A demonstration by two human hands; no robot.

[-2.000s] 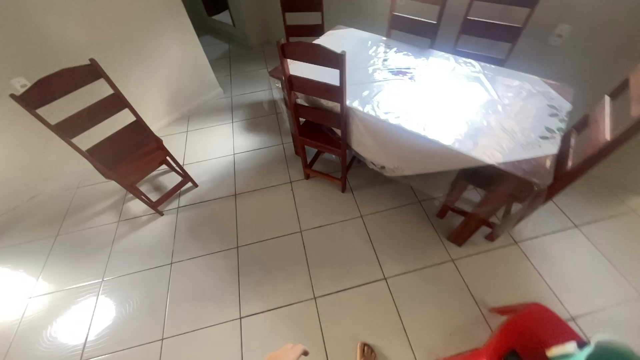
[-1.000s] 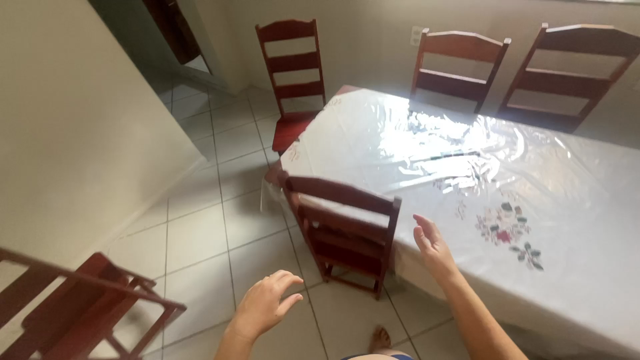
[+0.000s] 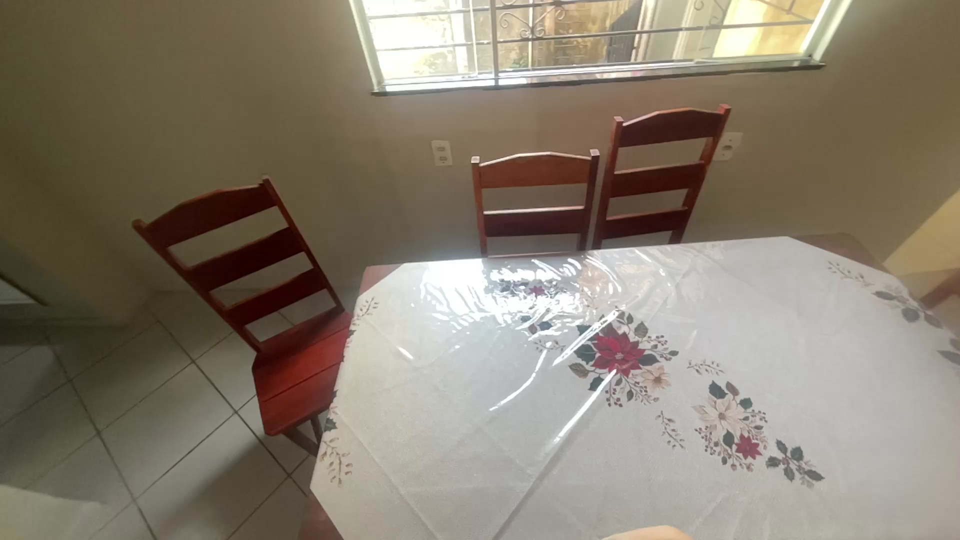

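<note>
Only a sliver of a hand shows at the bottom edge, probably my right hand (image 3: 649,534), over the near part of the table; its fingers and anything in them are hidden. My left hand is out of view. The wooden table wears a white floral tablecloth (image 3: 465,442) under a shiny clear plastic cover. A reddish wooden ladder-back chair (image 3: 300,382) stands at the table's left end, its seat partly beneath the table edge. Behind the far side are two more such chairs, a left one (image 3: 536,172) and a taller-looking right one (image 3: 660,180).
A barred window (image 3: 600,45) with a dark sill is above the far chairs. Two wall outlets, one left (image 3: 442,153) and one right (image 3: 728,146), are on the wall. Pale tiled floor (image 3: 169,442) extends on the left. Part of another wooden item (image 3: 945,291) shows at the right edge.
The view has swung up and closer to the table, bringing in the window. Both hands, raised and holding nothing one second ago, have dropped almost wholly out of view.
</note>
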